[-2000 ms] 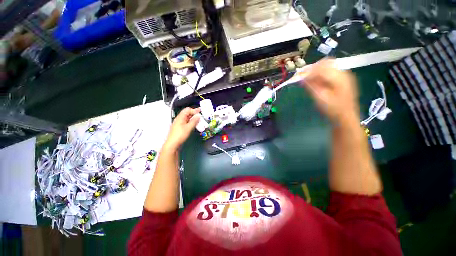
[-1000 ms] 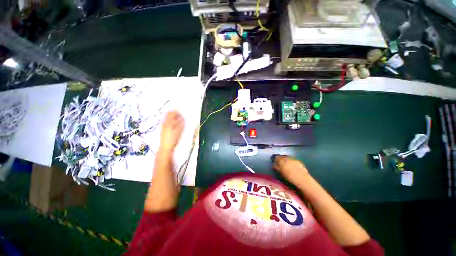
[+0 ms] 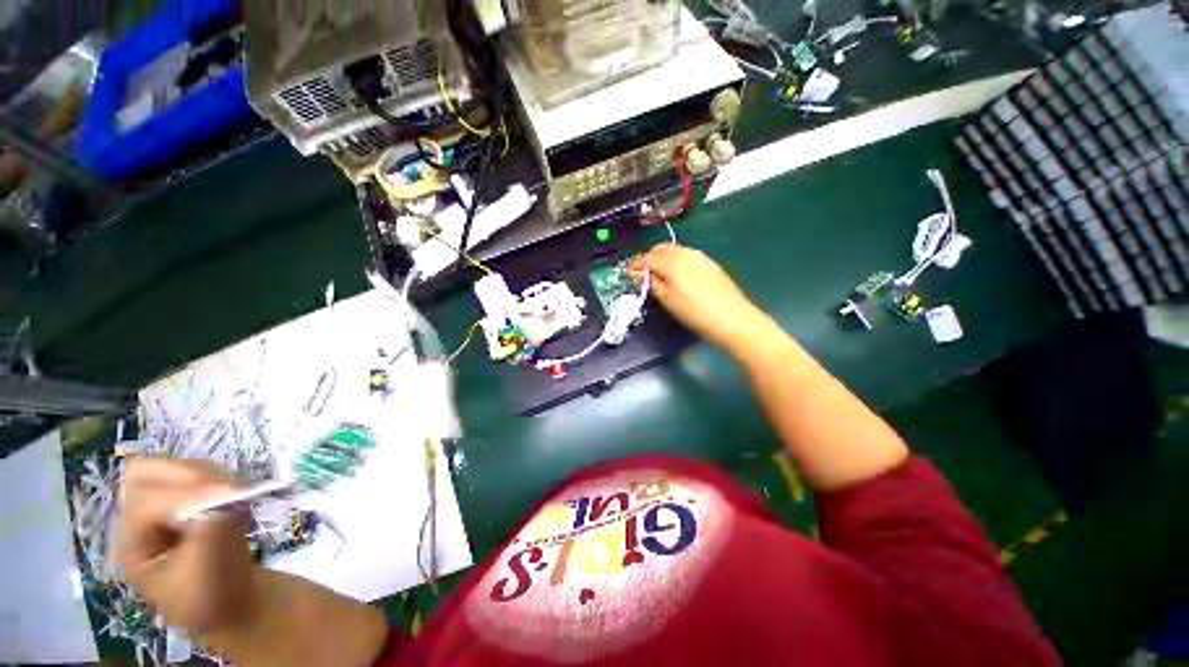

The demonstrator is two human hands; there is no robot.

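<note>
The black test fixture (image 3: 593, 371) lies on the green mat. A charger board assembly (image 3: 513, 343) sits at its left by the white socket block (image 3: 550, 309). Its white output cable (image 3: 623, 318) runs right to the green fixture board (image 3: 610, 280). My right hand (image 3: 685, 289) pinches the cable's end at that board's right side; the fingertips partly hide the plug. My left hand (image 3: 189, 547), blurred, is over the pile of board assemblies (image 3: 215, 417) on the white sheet (image 3: 424, 502). It holds a white cord leading to a blurred green board (image 3: 334, 456).
Behind the fixture stand a beige meter (image 3: 639, 150) with a red lead and a vented metal box (image 3: 346, 98). A blue bin (image 3: 157, 91) is upper left. One assembly (image 3: 909, 304) lies on the mat at right, beside a striped stack (image 3: 1089, 170).
My right hand has moved from the fixture's front edge up to the fixture board. My left hand has moved left and down and now holds a cord. The fixture board's cable now lies across the fixture.
</note>
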